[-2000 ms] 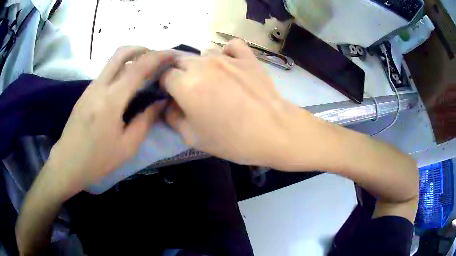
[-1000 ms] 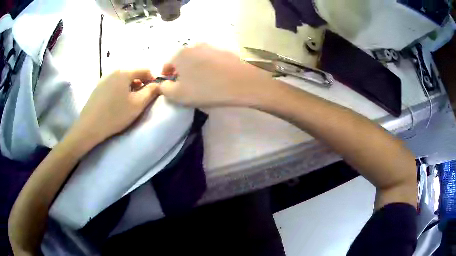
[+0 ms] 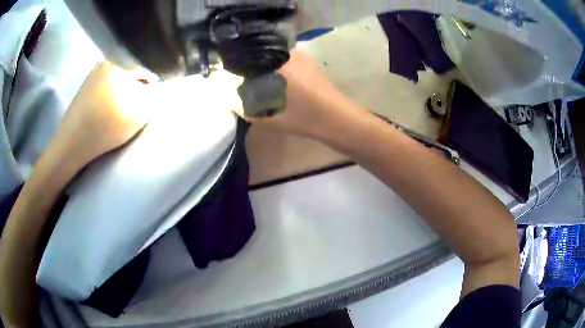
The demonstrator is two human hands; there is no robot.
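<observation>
A light grey fabric panel [image 3: 144, 186] runs from the sewing machine head [image 3: 237, 45] down to the lower left of the table. A navy fabric panel [image 3: 221, 221] lies under it and shows at its right side and lower end. My left hand [image 3: 122, 96] is at the upper left end of the grey fabric, washed out by the machine light. My right hand [image 3: 279, 96] is at the fabric's upper right, partly hidden behind the machine head. The fingers of both hands are hidden or lost in glare, so their grip cannot be made out.
Metal snips [image 3: 442, 148] lie partly behind my right forearm. A dark flat rectangle [image 3: 491, 141] and a small round metal item [image 3: 437, 104] lie to the right. Navy scraps [image 3: 417, 45] lie at the back. More grey cloth [image 3: 42, 96] is at the left. A blue basket [image 3: 564, 256] is at lower right.
The view has moved in so the machine head covers the top. Both hands and the grey and navy fabric have moved up to it. The navy piece now hangs out further on the table.
</observation>
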